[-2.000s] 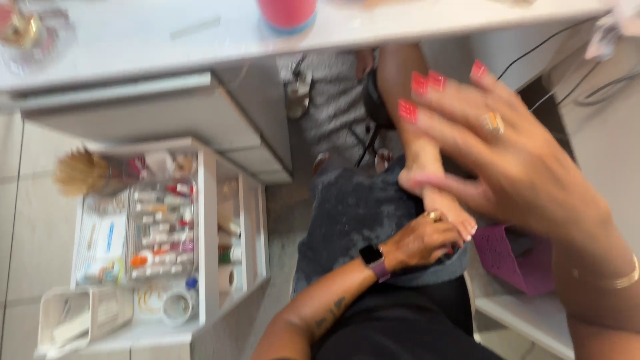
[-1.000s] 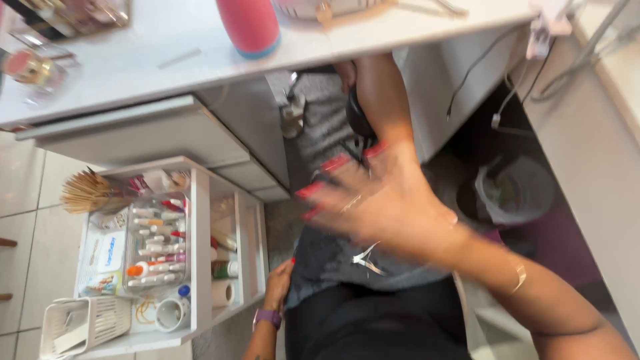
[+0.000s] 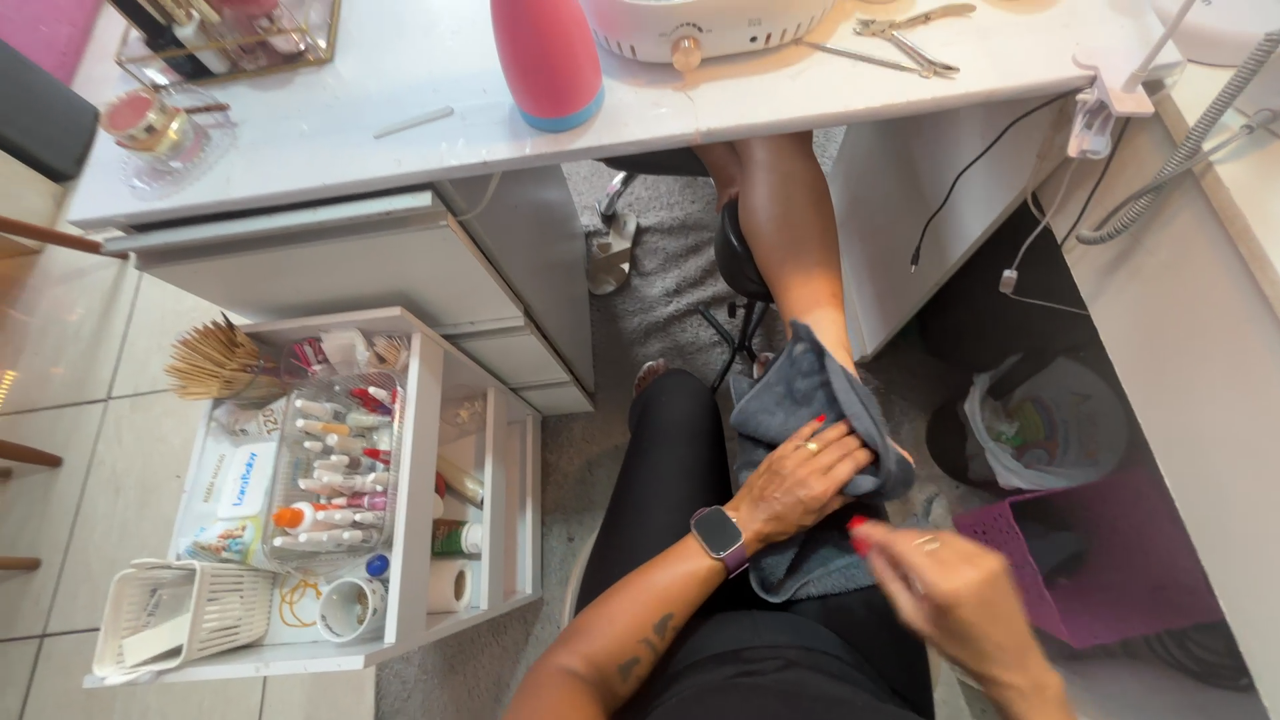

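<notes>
A dark grey towel is draped over another person's foot, which rests on my lap; part of the heel or side of the foot shows at the towel's right edge. My left hand, with a ring and a smartwatch on the wrist, presses on the towel with its fingers partly tucked into a fold. To the right of the towel, my right hand hangs blurred in the air, its fingers curled; whether it holds anything small cannot be seen. The person's lower leg comes from under the table.
On the white table stand a pink bottle, a white appliance with a knob and metal nippers. The pulled-out drawer at left holds nail polish bottles, wooden sticks and a white basket. A lined bin and a purple basket are at right.
The foot, bare two seconds ago, is now wrapped in the towel. My left hand has come from the side of my lap onto the towel. My right hand has moved down and to the right.
</notes>
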